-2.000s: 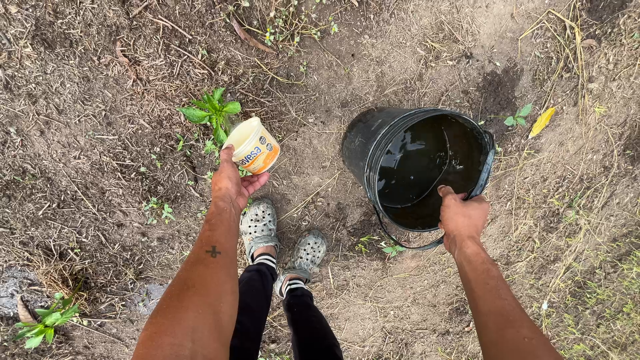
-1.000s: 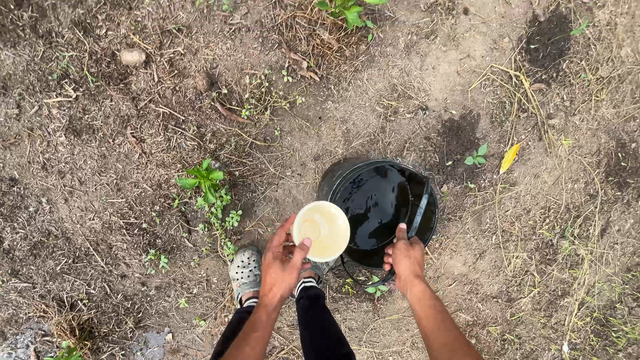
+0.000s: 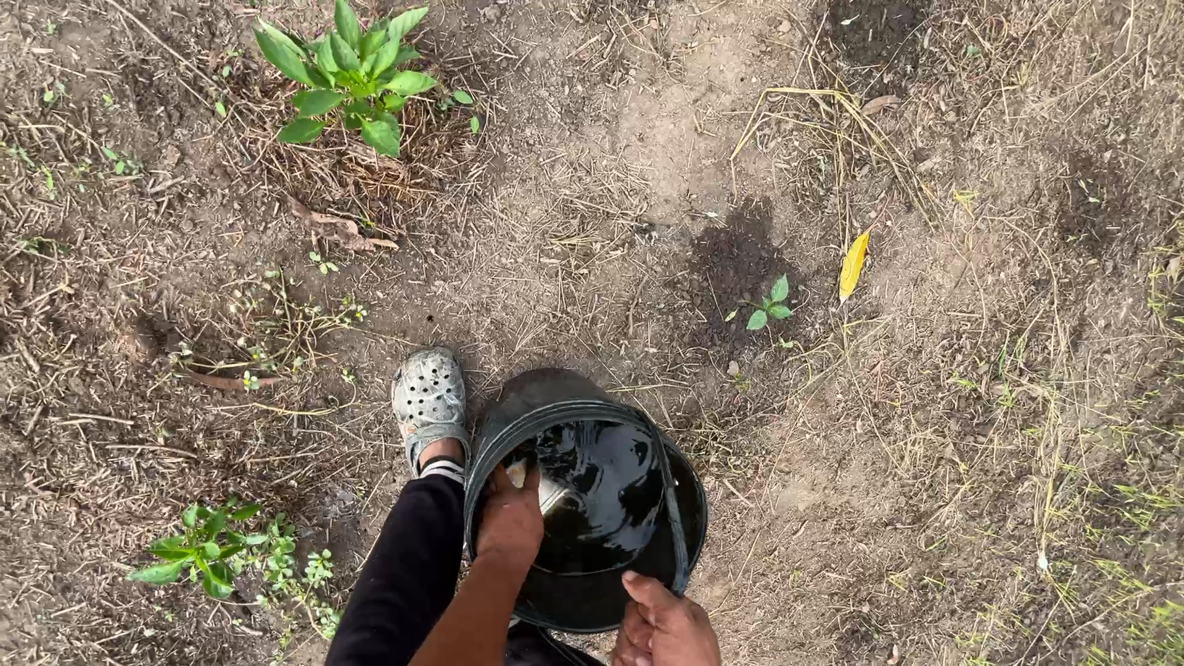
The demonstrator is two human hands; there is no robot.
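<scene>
A black plastic bucket (image 3: 583, 592) with dark water (image 3: 610, 490) in it leans at an angle beside my leg. My left hand (image 3: 511, 513) reaches inside the bucket's left part, gripping a pale plastic tub (image 3: 552, 495) that is partly in the water and mostly hidden by the fingers and the surface. At the bucket's lower right rim, my right hand (image 3: 664, 624) has its fingers curled and thumb raised at the lower end of the bucket's handle (image 3: 673, 518); the frame's bottom edge cuts off part of this hand.
A grey clog (image 3: 431, 398) on my foot stands left of the bucket. A leafy green plant (image 3: 347, 79) grows at the upper left, another (image 3: 205, 550) at the lower left. A small seedling (image 3: 770, 303) stands in damp soil beside a yellow leaf (image 3: 854, 265). Dry grass covers much of the ground.
My left hand has moved from above the bucket's left side down into it, taking the pale tub into the water. The view has shifted, showing more plants at the upper left.
</scene>
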